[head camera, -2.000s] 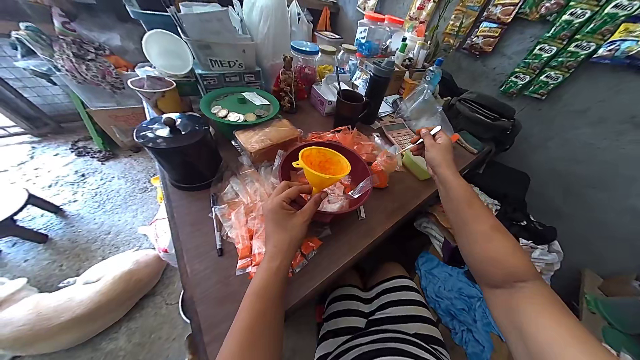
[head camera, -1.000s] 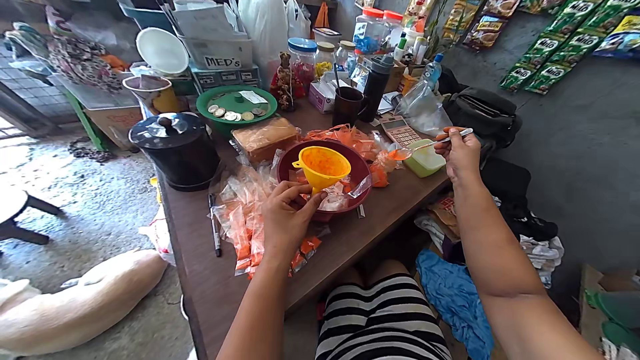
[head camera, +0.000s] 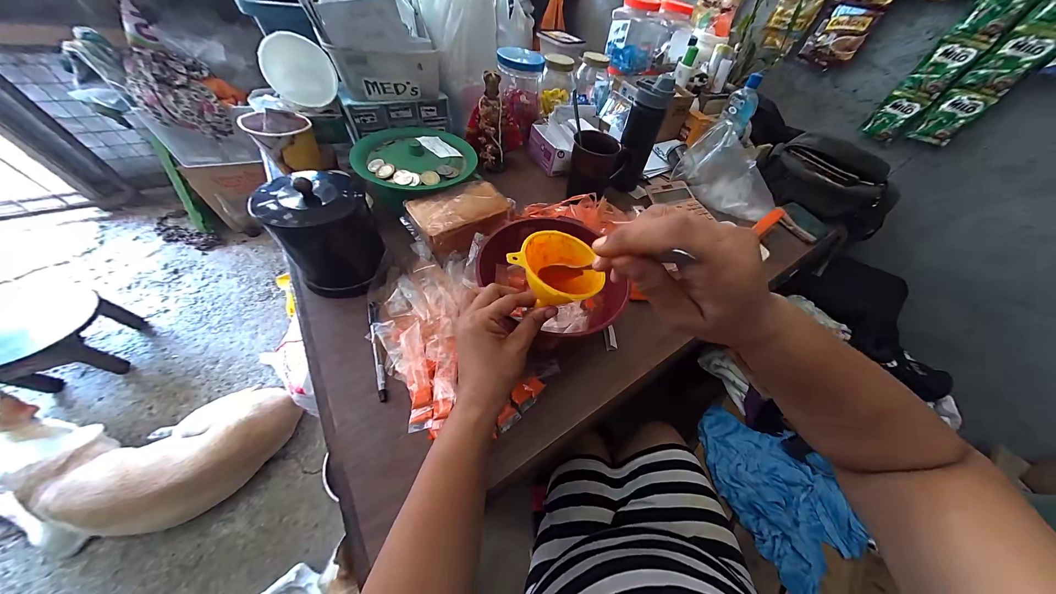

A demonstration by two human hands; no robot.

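Note:
My left hand [head camera: 501, 334] pinches the lower part of a yellow plastic funnel [head camera: 551, 244], tilted over a dark red plastic bowl [head camera: 615, 307]. Orange powder [head camera: 563, 277] lies inside the funnel. My right hand [head camera: 693, 268] grips a metal spoon [head camera: 678, 256], whose far end reaches into the funnel; its bowl is hard to make out against the powder. Small clear plastic packets with orange contents [head camera: 429, 363] are heaped left of the bowl, by my left wrist. More orange packets [head camera: 577, 212] lie behind the bowl. A pen [head camera: 378, 355] rests left of the heap.
A black lidded pot [head camera: 318, 239], a green tray [head camera: 388, 147] with coins, a wrapped brown block [head camera: 459, 216] and a dark mug [head camera: 592, 161] stand around the bowl. A calculator [head camera: 676, 196] lies behind my right hand. A dog [head camera: 173, 470] lies on the floor at left.
My right hand has moved left with the spoon, from beside the light green container at the right to the funnel. My left hand still holds the funnel over the bowl.

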